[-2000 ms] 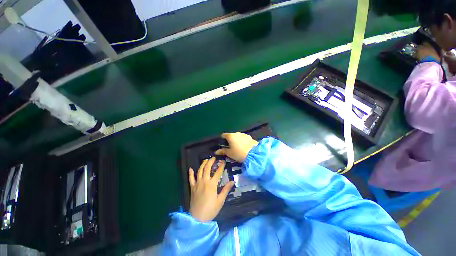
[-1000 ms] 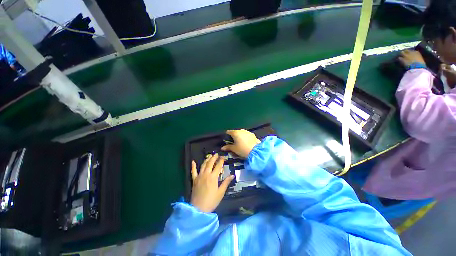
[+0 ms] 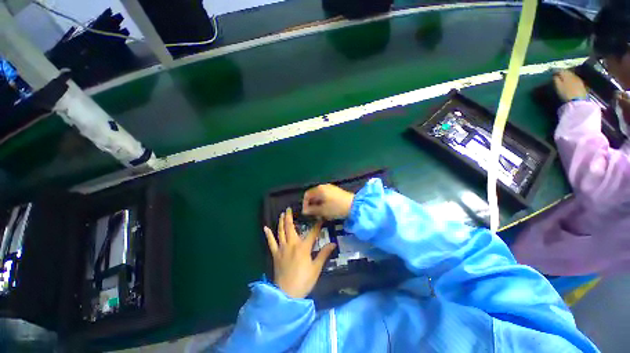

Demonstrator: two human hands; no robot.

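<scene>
An open flat electronic device (image 3: 347, 249) lies in a black foam tray (image 3: 271, 207) in front of me, with silver-white and dark internals showing. My left hand (image 3: 297, 256) rests on the device's left end, palm down with fingers spread, holding nothing that I can see. My right hand (image 3: 327, 203) is at the device's upper left part, its fingers bent and pinched together close to my left fingertips. Whether something small is between the right fingertips cannot be made out.
A second tray with an open device (image 3: 481, 148) lies at the right, behind a hanging yellow strip (image 3: 510, 103). More trays with devices (image 3: 110, 265) are at the left. A white-wrapped post (image 3: 103, 131) stands at upper left. A person in pink (image 3: 593, 158) works at the right.
My right fingers have drawn into a tighter pinch near my left fingertips. My left fingers are spread wider. The view has shifted slightly. The person in pink has moved a hand.
</scene>
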